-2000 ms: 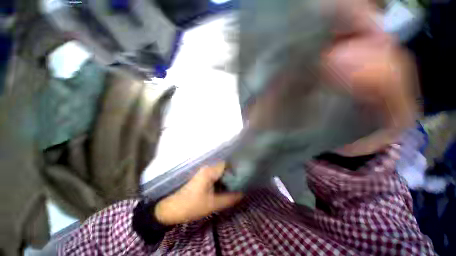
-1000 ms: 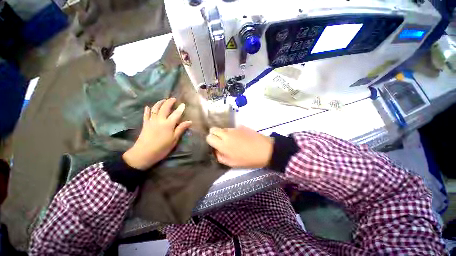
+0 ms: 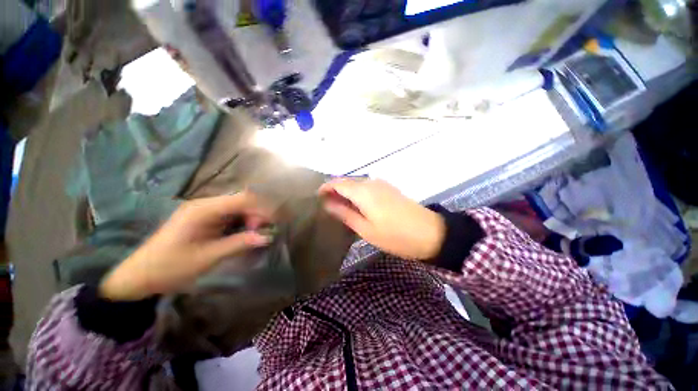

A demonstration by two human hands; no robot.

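A brown-olive cloth panel lies over the front of the white sewing table and hangs toward the lap. A grey-green piece lies on the brown cloth at the left. My right hand pinches the brown cloth's right edge between thumb and fingers. My left hand is blurred; its fingers are bent around a fold of the cloth, and what lies between the fingertips is unclear. The sewing machine's presser foot area is above and between the hands, blurred, with the cloth's top edge just below it.
The machine head spans the top. Beige scraps lie under its arm. A small tray and a blue tool are at the table's right end. Pale cloth is heaped low at the right. More brown cloth spreads at the far left.
The view has shifted, so the machine sits higher and further left. My left hand has gone from lying flat on the cloth to bent fingers at a fold. The cloth edge is pulled back from the needle.
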